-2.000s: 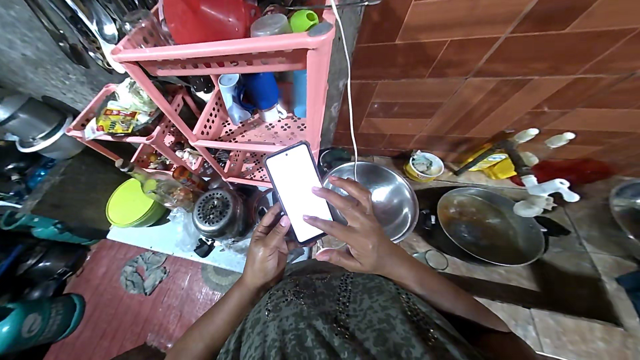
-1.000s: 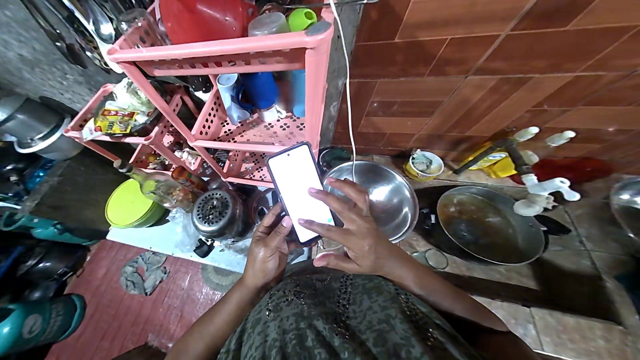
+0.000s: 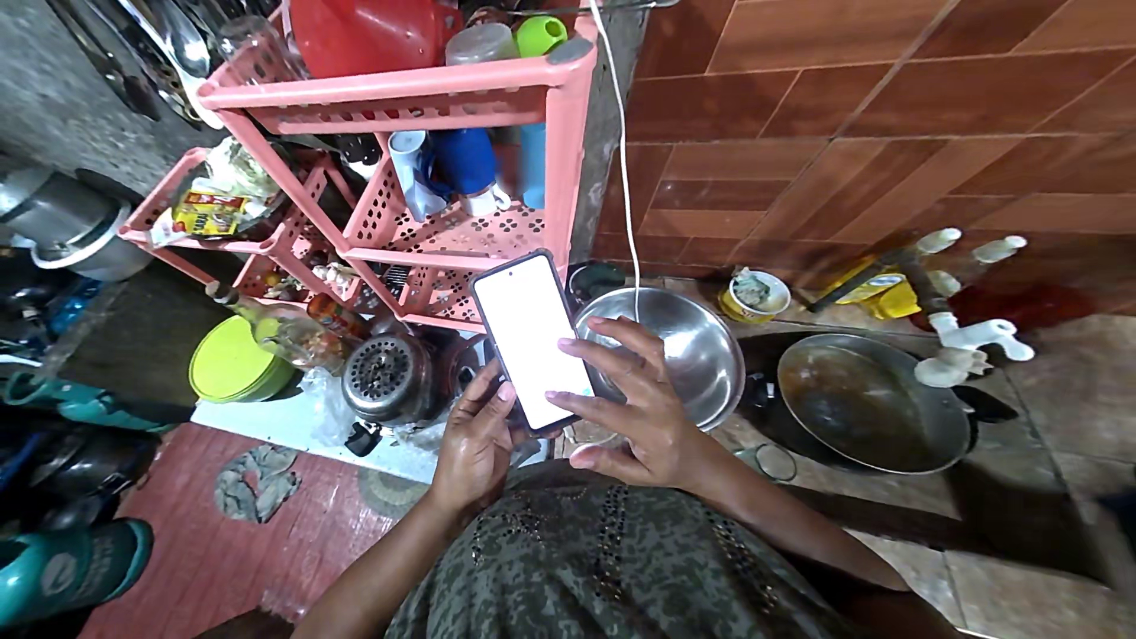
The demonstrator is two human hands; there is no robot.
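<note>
A smartphone with a bright, nearly white screen is held upright and slightly tilted in front of my body. My left hand grips its lower left edge, the thumb along the side. Over the right part of the screen is my right hand, its fingers spread and the fingertips at or just above the glass; whether they touch cannot be told. Behind that hand lies a stainless steel bowl, partly hidden. A pink plastic rack holding cups stands beyond the phone.
On the right, a pan of brownish liquid sits beneath a white faucet. To the left are a lime-green lidded tub, a glass bottle and a dark round perforated-top pot. A rag lies on the red floor. A white cord hangs down the wall.
</note>
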